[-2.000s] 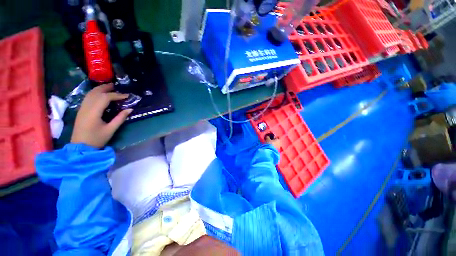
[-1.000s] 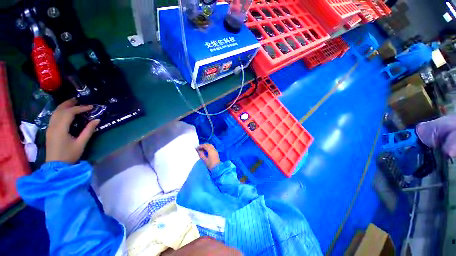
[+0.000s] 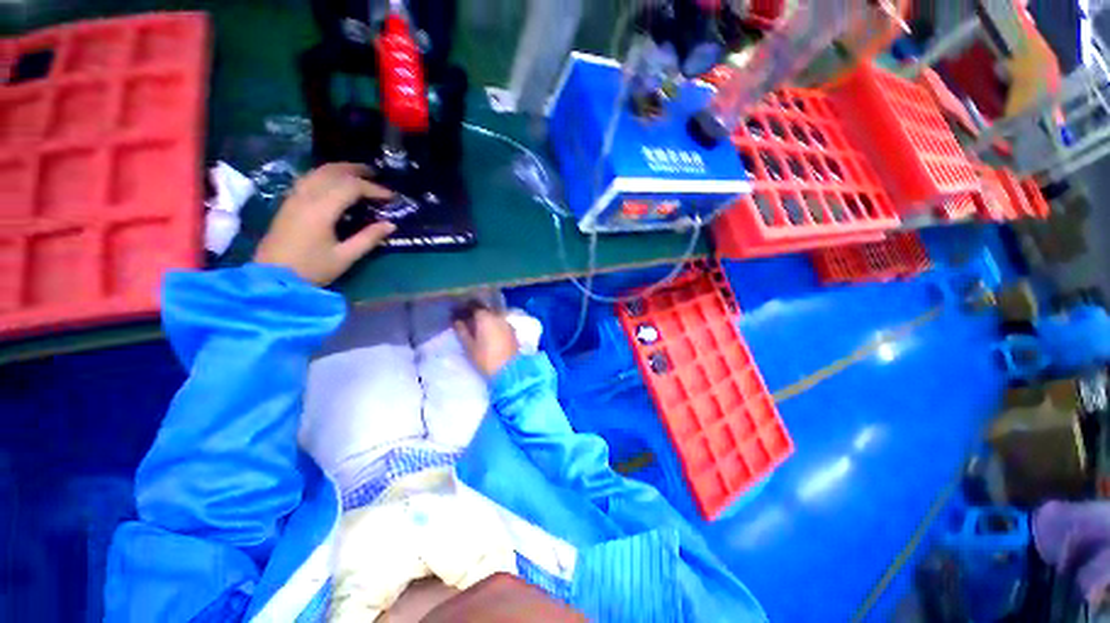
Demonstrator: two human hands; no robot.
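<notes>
The black press fixture (image 3: 426,201) stands on the bench, its red toggle handle (image 3: 402,76) above it. My left hand (image 3: 319,223) rests at the fixture's left front, thumb and fingers curved around a shiny round part (image 3: 393,209) on the base; whether they grip it is unclear. My right hand (image 3: 489,341) is over my lap, below the bench edge, fingers curled. A dark spot shows at its fingertips, too blurred to tell if it is a part. A red grid tray (image 3: 718,408) below the bench at right has a few discs near its upper left.
A larger red tray (image 3: 104,170) lies on the bench at left, beside white scrap (image 3: 226,207). A blue controller box (image 3: 651,152) stands right of the fixture, with a thin looping tube (image 3: 584,292). Filled red trays (image 3: 809,183) stand beyond it. A person's purple sleeve (image 3: 1074,535) shows at far right.
My right hand has moved from the lower red tray to over my lap, nearer the bench edge. My left hand stays at the fixture. The view has shifted, showing more of the left tray.
</notes>
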